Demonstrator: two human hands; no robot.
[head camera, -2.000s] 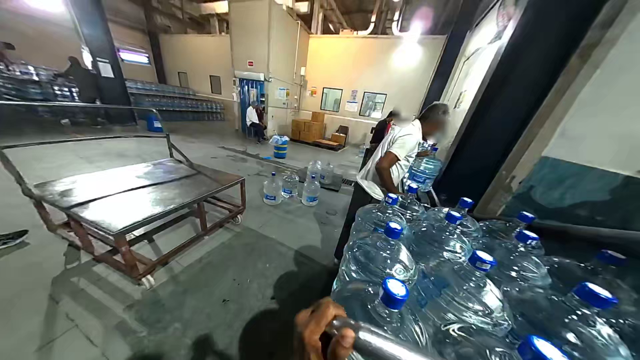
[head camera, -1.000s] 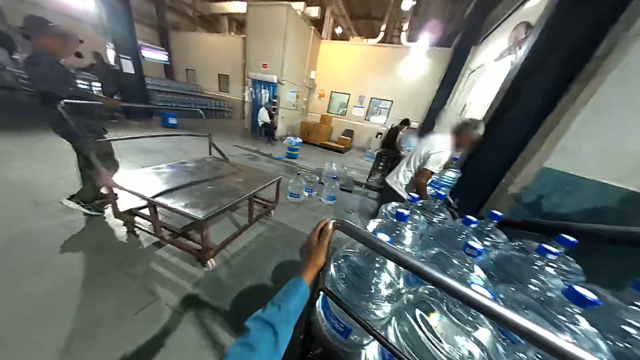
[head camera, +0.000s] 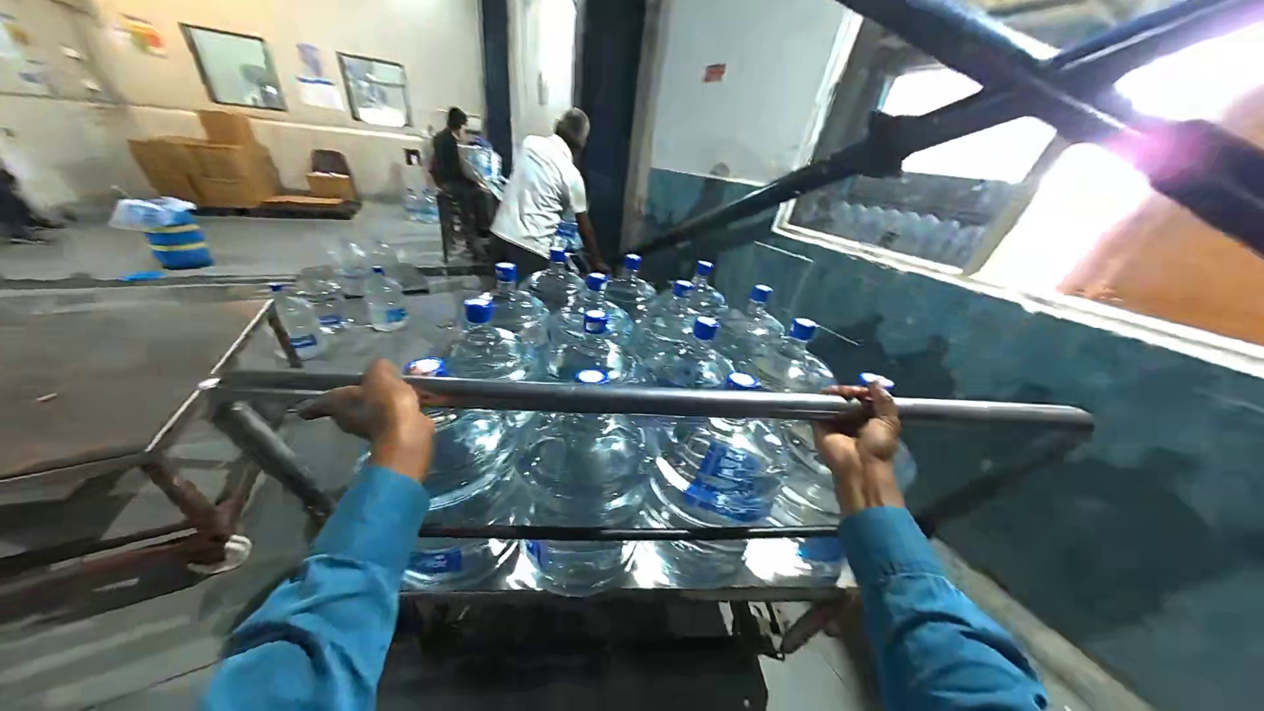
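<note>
A metal push bar (head camera: 632, 400) of a trolley runs across the view in front of me. My left hand (head camera: 390, 410) is on the bar near its left part, thumb side reaching over it. My right hand (head camera: 864, 430) is closed round the bar towards its right end. Behind and below the bar, large clear plastic water bottles (head camera: 583, 469) with blue caps stand upright in rows on the trolley deck (head camera: 632, 594). A thinner dark rail (head camera: 632, 533) crosses in front of the nearest bottles. Both hands are in blue sleeves.
A metal-topped cart (head camera: 118, 365) stands close on the left, with several water bottles (head camera: 383, 301) on the floor beyond. A person in a white shirt (head camera: 541, 193) bends at the trolley's far end; another person (head camera: 452, 168) is behind. A blue-green wall (head camera: 1076, 434) runs along the right.
Both hands are now on the push bar; one second ago only one hand showed on it. The view has swung right, and the person by the left cart is out of view.
</note>
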